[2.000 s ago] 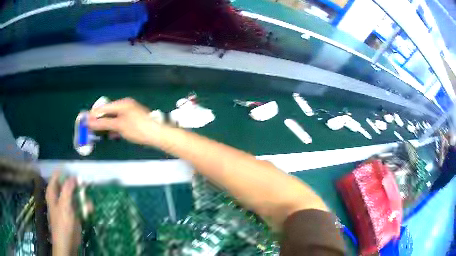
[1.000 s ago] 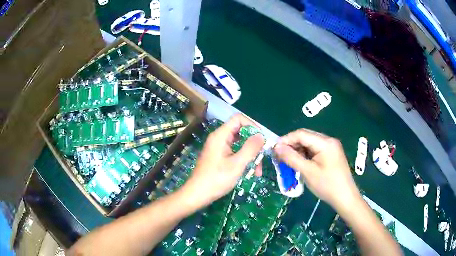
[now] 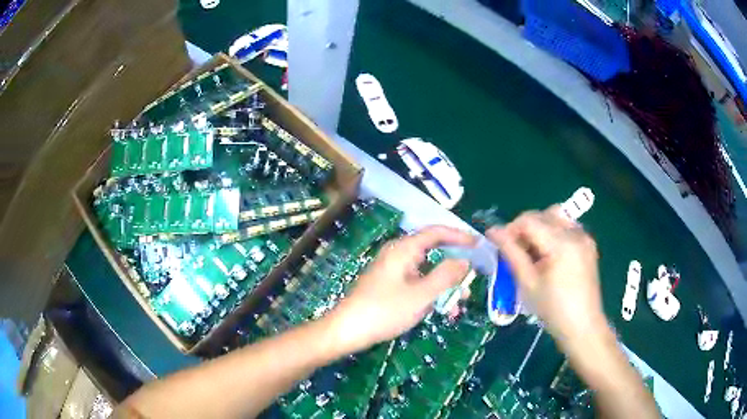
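Observation:
My left hand [image 3: 409, 282] is at the centre, its fingers closed around a green circuit board [image 3: 446, 270] that shows in part between thumb and fingers. My right hand [image 3: 553, 270] is just to the right and pinches a white-and-blue housing half [image 3: 504, 296], which hangs below its fingertips. The fingertips of both hands are close together above the board pile [image 3: 426, 360]. A pale blurred patch lies between them; I cannot tell what it is. The fingers hide the wires and the upper end of the housing.
An open carton [image 3: 348, 190] full of board strips stands at left beside a pale upright post [image 3: 319, 65]. White covers [image 3: 377, 102] and housing halves [image 3: 432, 172] lie on the green belt [image 3: 491, 114]. Beyond are a blue basket [image 3: 573, 37] and a dark red wire bundle [image 3: 676, 106].
Since one second ago, both hands have shifted slightly right in the picture, still holding the board and the housing. Another white cover now shows near the post. Two seconds ago the right hand was over the belt.

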